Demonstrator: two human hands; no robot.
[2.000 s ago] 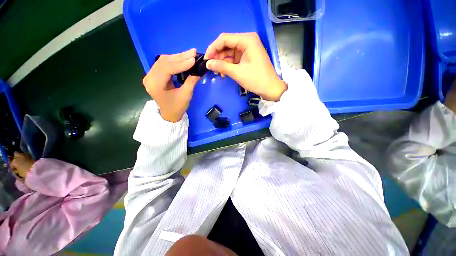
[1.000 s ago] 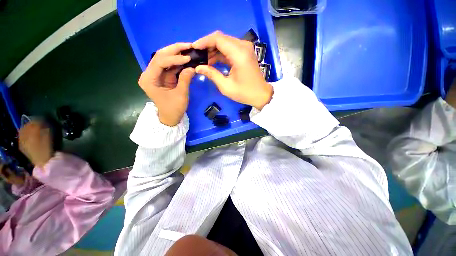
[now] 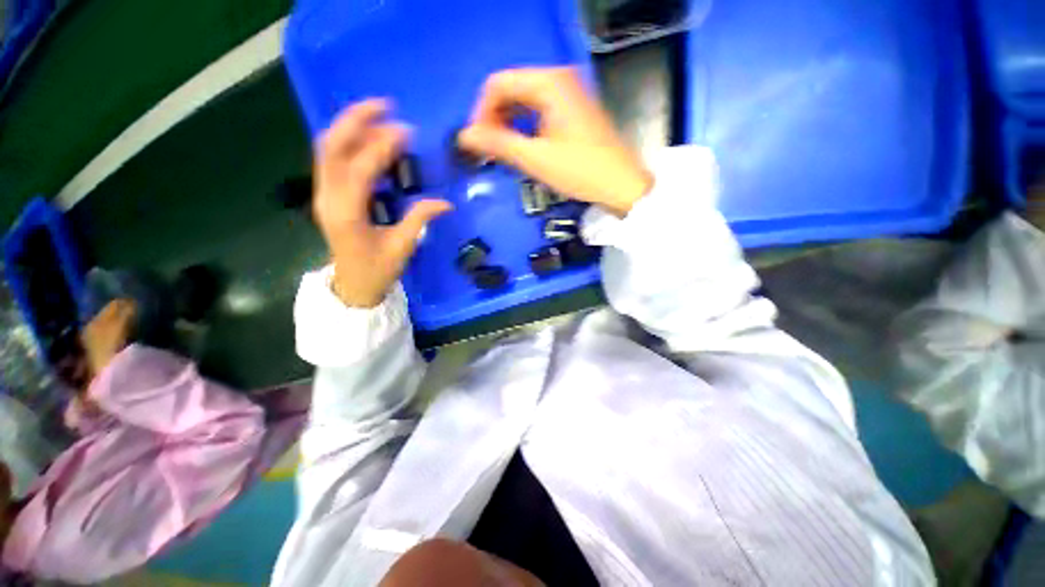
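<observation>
My left hand (image 3: pixel 364 212) is blurred over the left side of the blue tray (image 3: pixel 504 304), thumb and fingers apart. Two dark parts (image 3: pixel 406 173) show between its fingers and thumb; they seem to lie in the tray, but blur makes this unsure. My right hand (image 3: pixel 562 135) is above the tray with its fingertips pinched around a small black part (image 3: pixel 464 148), mostly hidden by the fingers. Several black housings (image 3: pixel 545 259), some with silvery faces, lie in the tray below and beside my right hand.
A second blue tray (image 3: pixel 831 224) is at the right. A clear plastic box (image 3: pixel 642 37) with dark contents sits between the trays at the top edge. At the left, a pink-sleeved person's hand (image 3: pixel 109 333) is near a blue bin (image 3: pixel 44 275) and blurred dark parts.
My hands have moved apart; before, they held a black piece together. My left hand has opened. The view has shifted slightly. The neighbour's hand has moved.
</observation>
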